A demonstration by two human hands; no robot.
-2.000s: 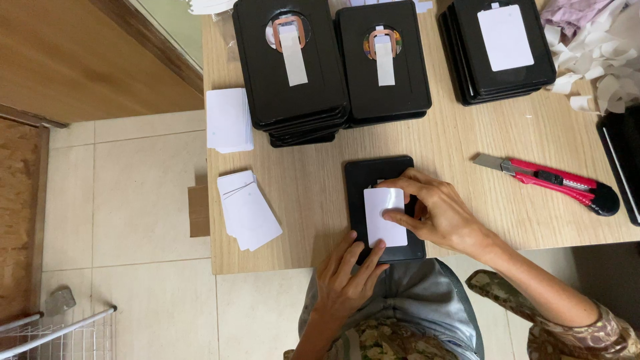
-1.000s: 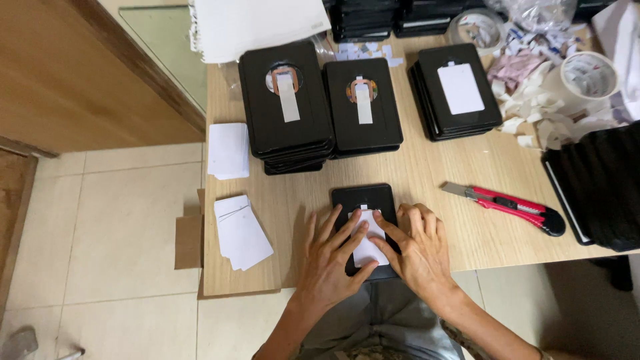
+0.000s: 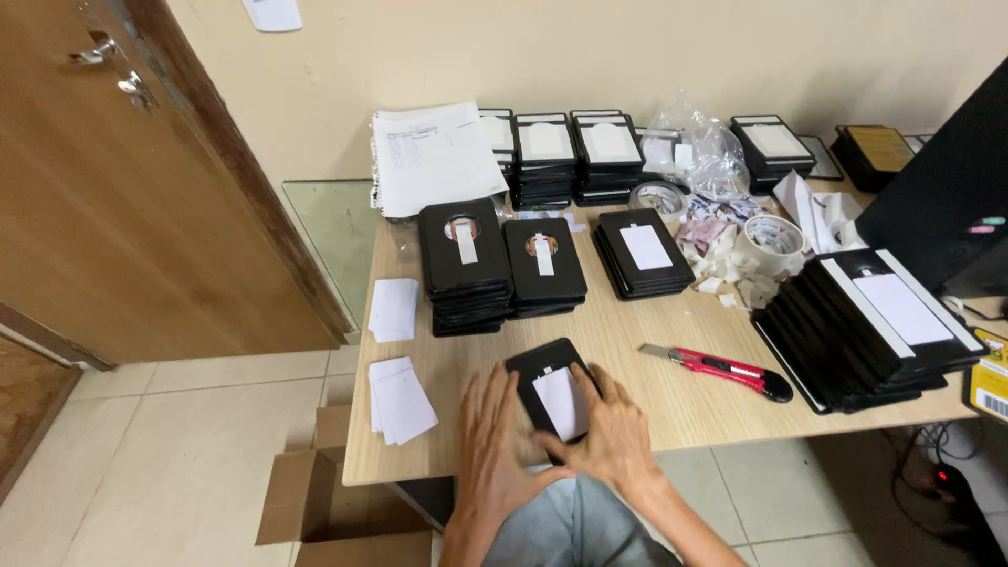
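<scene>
A black rectangular panel (image 3: 526, 364) lies tilted at the table's front edge with a white card (image 3: 561, 403) on it. My right hand (image 3: 610, 429) rests on the panel's right side, its fingers at the card's edge. At the panel's left side is my left hand (image 3: 496, 449), fingers spread, thumb near the lower edge; whether it touches is hard to tell. White cards (image 3: 403, 400) lie in a loose pile to the left, with a second card pile (image 3: 394, 309) behind. A red utility knife (image 3: 720, 370) with its blade out lies to the right.
Stacks of black panels with taped round openings (image 3: 465, 272) stand behind my hands. Another panel stack (image 3: 642, 256) and a large stack (image 3: 866, 339) are further right. Tape rolls (image 3: 772, 236), paper scraps (image 3: 728, 264) and a plastic bag (image 3: 697, 150) lie behind. A cardboard box (image 3: 287, 496) is below.
My hands have moved off the middle of the card to the panel's sides, and the card's face now shows more. The panel is turned at an angle. The view has tilted up toward the wall.
</scene>
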